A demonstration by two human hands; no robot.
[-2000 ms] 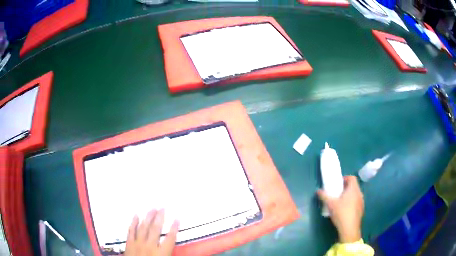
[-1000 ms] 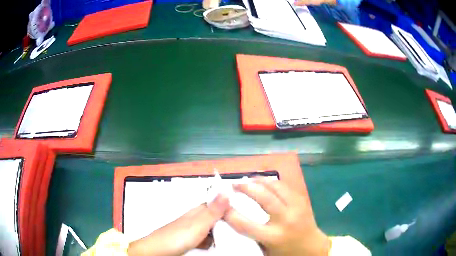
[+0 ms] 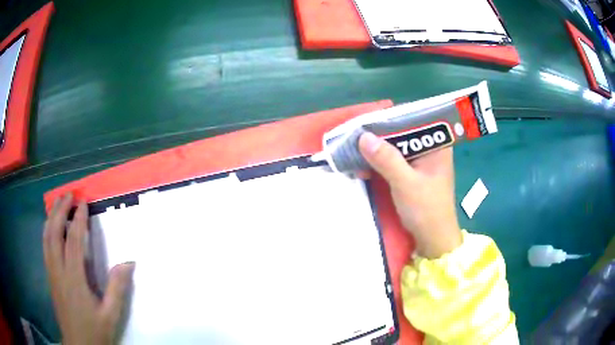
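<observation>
The display panel [image 3: 243, 263] lies white side up in its red foam tray [image 3: 202, 151]. My right hand [image 3: 411, 182] grips the B-7000 adhesive tube [image 3: 438, 121], label up, with its nozzle pointing left at the panel's upper right corner. Whether the nozzle touches the panel I cannot tell. My left hand [image 3: 84, 276] rests, fingers spread, on the upper left corner of the panel and tray, holding nothing.
A small white card [image 3: 475, 198] and a needle-tip squeeze bottle [image 3: 553, 255] lie to the right on the green bench. Another foam tray [image 3: 334, 27] with a panel is at the top, others at the left and right edges. A pale strip [image 3: 30, 333] is at lower left.
My hands were together over the panel with the tube; now they are apart. My left hand has moved to the upper left corner, and the tube to the upper right corner, its black label now showing.
</observation>
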